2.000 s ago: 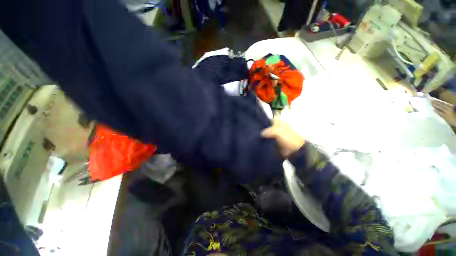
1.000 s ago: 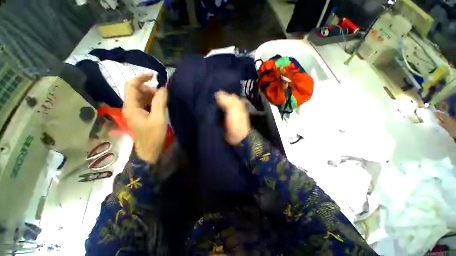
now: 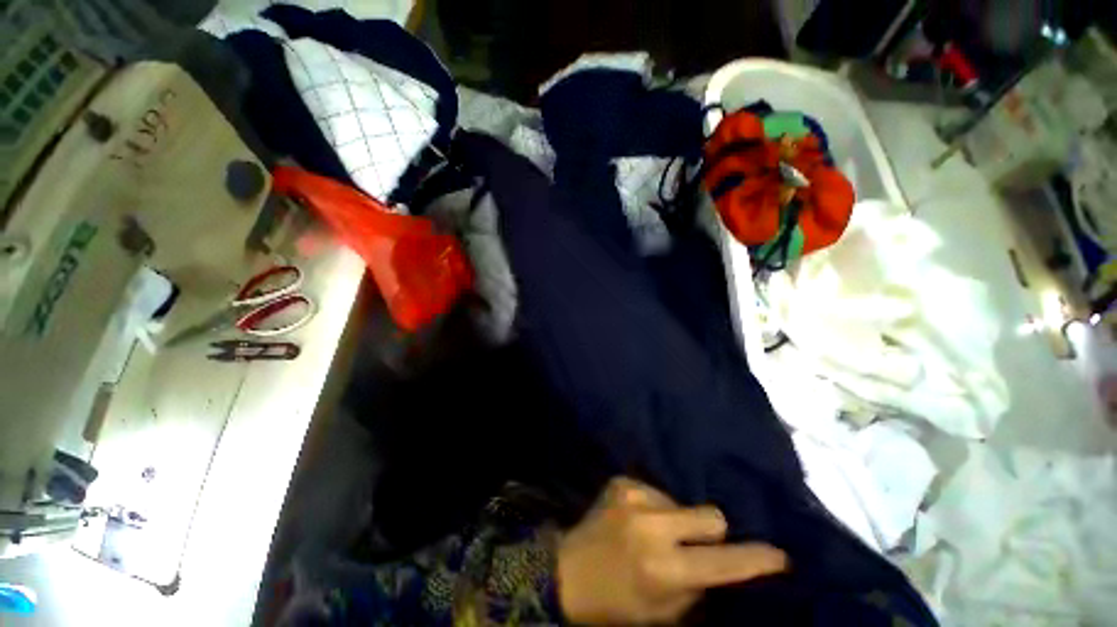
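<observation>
A long navy garment piece [image 3: 637,355] stretches from the heap ahead down across the lap to the lower right. My left hand [image 3: 661,557] lies on its lower part, back of the hand up, with the forearm in a patterned sleeve coming from the lower left. Its fingers point right, one fairly straight. Whether they pinch the cloth is not clear. My right hand is not in view. Navy cloth with white checked fabric [image 3: 355,104] lies at the upper left, and more navy and white pieces [image 3: 600,116] lie ahead.
A red plastic bag [image 3: 410,263] hangs over the left table edge. Red-rimmed scissors [image 3: 276,300] and thread snips [image 3: 254,350] lie on that table beside a sewing machine [image 3: 110,208]. An orange-red pouch [image 3: 784,184] and white fabric [image 3: 894,331] are on the right.
The view has shifted. The navy piece, upright between both hands earlier, now lies stretched toward the lower right. My left hand has moved down and right onto it; my right hand has left view.
</observation>
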